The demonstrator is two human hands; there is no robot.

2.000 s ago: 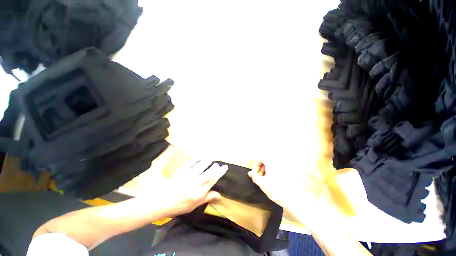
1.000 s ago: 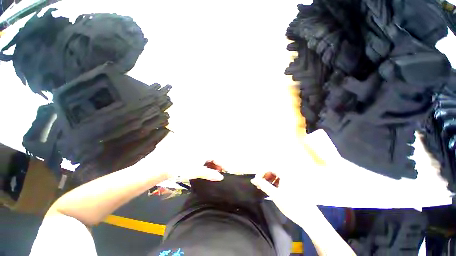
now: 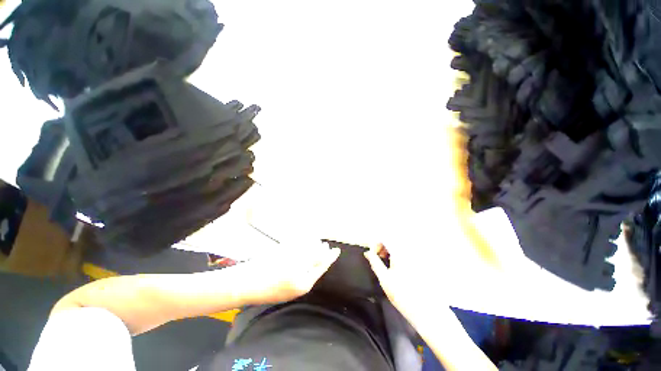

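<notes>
A black fabric panel (image 3: 351,264) lies at the table's front edge, between my two hands. My left hand (image 3: 308,269) is at its left side, fingers on the cloth; the hand is overexposed. My right hand (image 3: 378,262) is at its right side, with finger and thumb together on the cloth's edge and a dark reddish spot beside the fingers. Much of the panel merges with my dark apron, so its shape cannot be told.
A layered stack of black frame panels (image 3: 167,174) stands at left, with rounded black bundles (image 3: 116,43) behind it. A large black panel heap (image 3: 558,145) covers the right side. A brown carton (image 3: 43,243) is at lower left. The white table (image 3: 355,130) is overexposed.
The open frame with tan showing through it two seconds ago no longer shows; only a narrower dark piece shows between my hands. My left hand has shifted onto the cloth's left side. The view has moved.
</notes>
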